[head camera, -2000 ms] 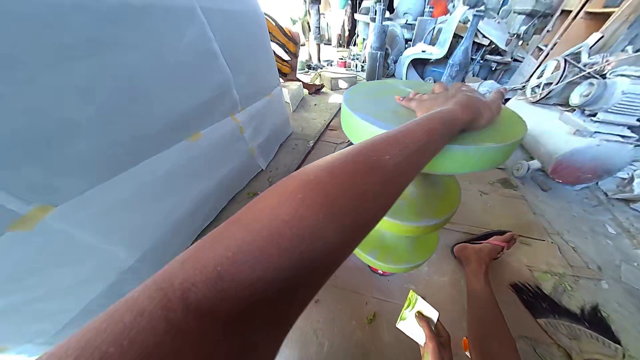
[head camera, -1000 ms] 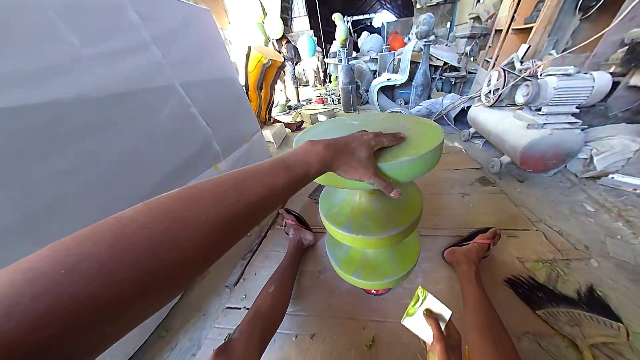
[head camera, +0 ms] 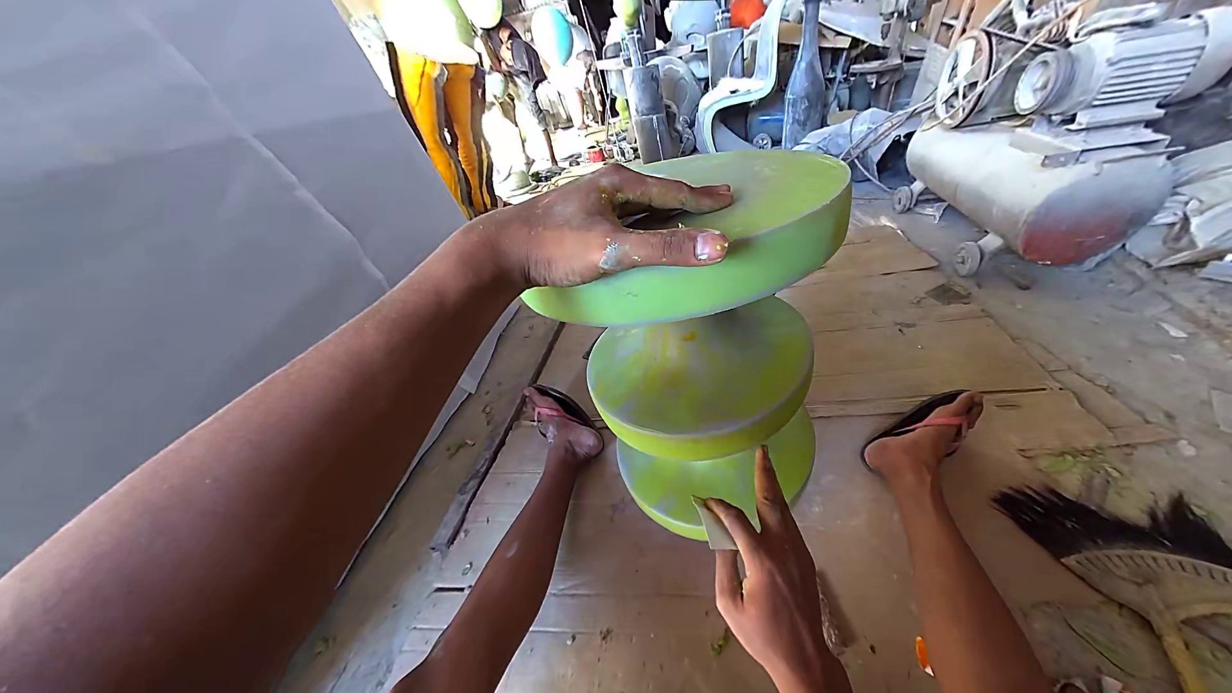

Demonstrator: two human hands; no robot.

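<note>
A green stacked-disc pedestal (head camera: 712, 380) stands between my feet, its wide top disc leaning down toward the left. My left hand (head camera: 616, 226) grips the left part of that top disc, with thumb and a finger spread over its upper face and rim. Low in front, my right hand (head camera: 775, 577) holds a small folded pale sheet (head camera: 713, 527), perhaps sandpaper, between its fingers against the lowest disc. One finger of it points up toward the middle disc's underside. The base of the pedestal is hidden behind the right hand.
Flattened cardboard (head camera: 924, 356) covers the floor. A large grey sheet-covered surface (head camera: 192, 241) rises at left. A black-bristled broom (head camera: 1136, 558) lies at lower right. An air compressor (head camera: 1039, 192) stands at upper right. Behind are a light-coloured curved chair (head camera: 746, 82) and people.
My right hand has moved up from the floor area to the lowest disc with the sheet. The left hand stays on the top disc, which now tilts more to the left.
</note>
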